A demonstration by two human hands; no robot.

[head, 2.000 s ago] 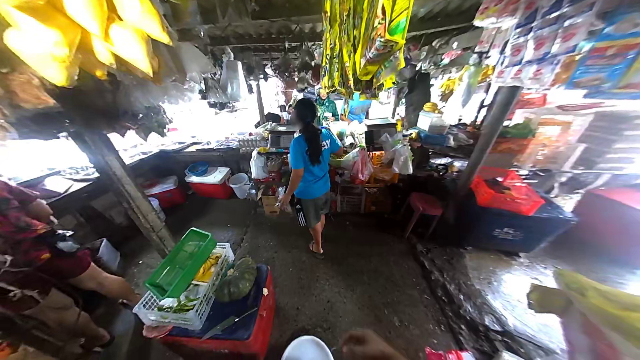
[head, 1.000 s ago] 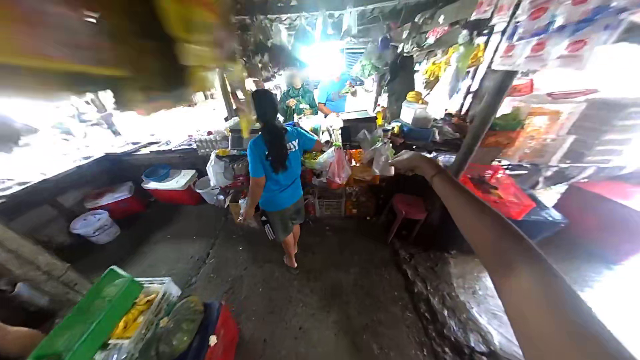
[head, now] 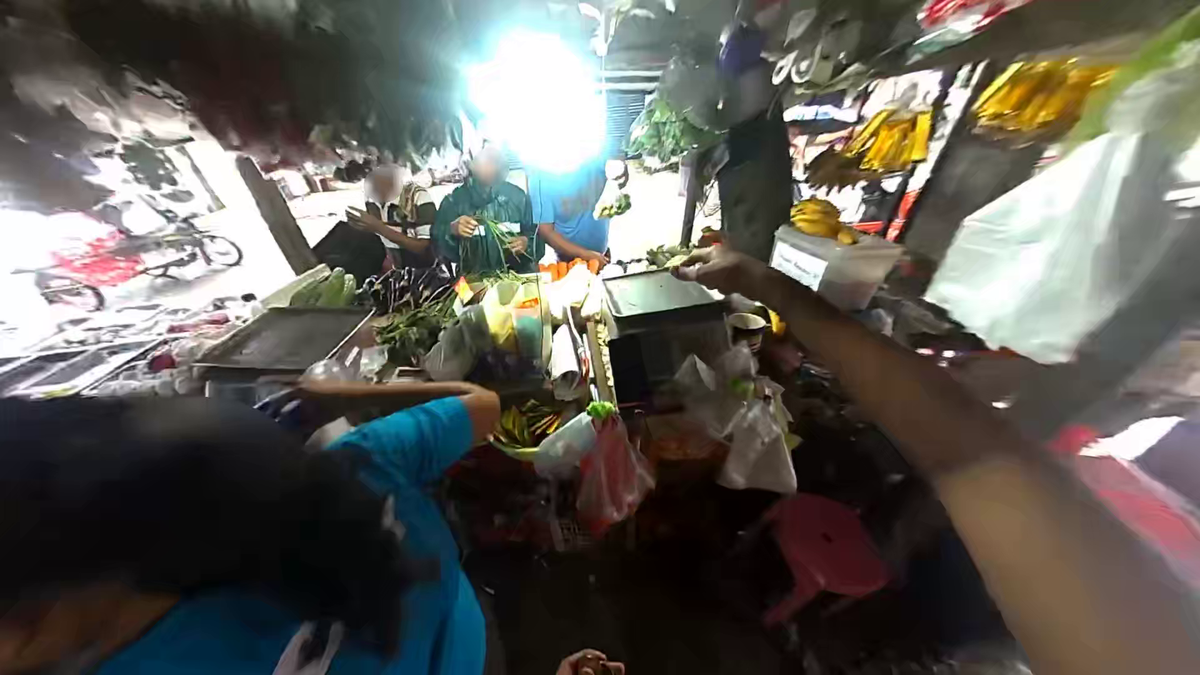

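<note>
My right hand (head: 714, 268) reaches out from the right over the back corner of a dark box with a flat, tray-like top (head: 656, 292). Its fingers are bent near some green produce; whether they hold anything is unclear. Only the top of my left hand (head: 591, 664) shows at the bottom edge, its fingers curled, with what it may hold hidden. Below my right forearm hang white plastic bags (head: 757, 441), and a cup-like container (head: 747, 324) stands beside the box. A clear plastic tub (head: 834, 267) with yellow bananas (head: 817, 217) on it sits right of my hand.
A person in a blue shirt (head: 412, 469) leans in close at the left, an arm over the stall. Several people stand behind the produce, one in a dark green jacket (head: 483, 220). A red plastic stool (head: 827, 548) stands below. A white bag (head: 1045, 244) hangs at the right.
The view has come much nearer to the stall. The person in blue now bends at the lower left, after standing upright in the middle. My right arm, extended one second ago, now reaches over the box.
</note>
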